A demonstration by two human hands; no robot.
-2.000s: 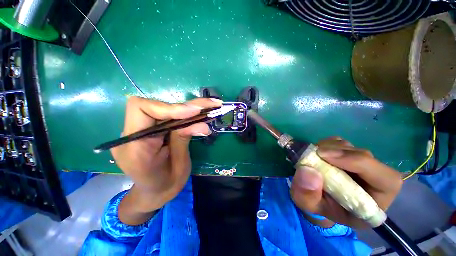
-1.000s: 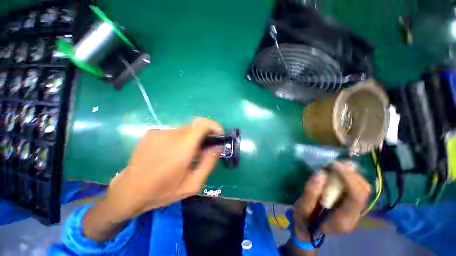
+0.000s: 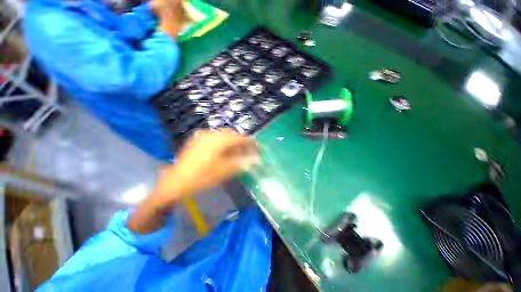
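My left hand (image 3: 208, 165) is blurred, stretched out near the front edge of the black component tray (image 3: 321, 77). Whether it holds anything cannot be told. The tray's pockets hold several small silvery housings. The black fixture (image 3: 354, 242) lies on the green bench near its front edge, blurred; whether a housing sits in it cannot be told. The solder spool (image 3: 327, 106) with green flanges stands right of the tray, and a strand of solder wire (image 3: 316, 177) runs from it towards the fixture. My right hand and the soldering iron are not in view.
A person in a blue smock (image 3: 97, 68) is beyond the tray at upper left, near a green and yellow item (image 3: 203, 20). Small parts (image 3: 385, 75) lie on the bench. The fan (image 3: 471, 234) is at lower right, with a brown edge below it.
The view has swung left. My left hand has moved away from the fixture towards the tray. My right hand with the iron has left the picture.
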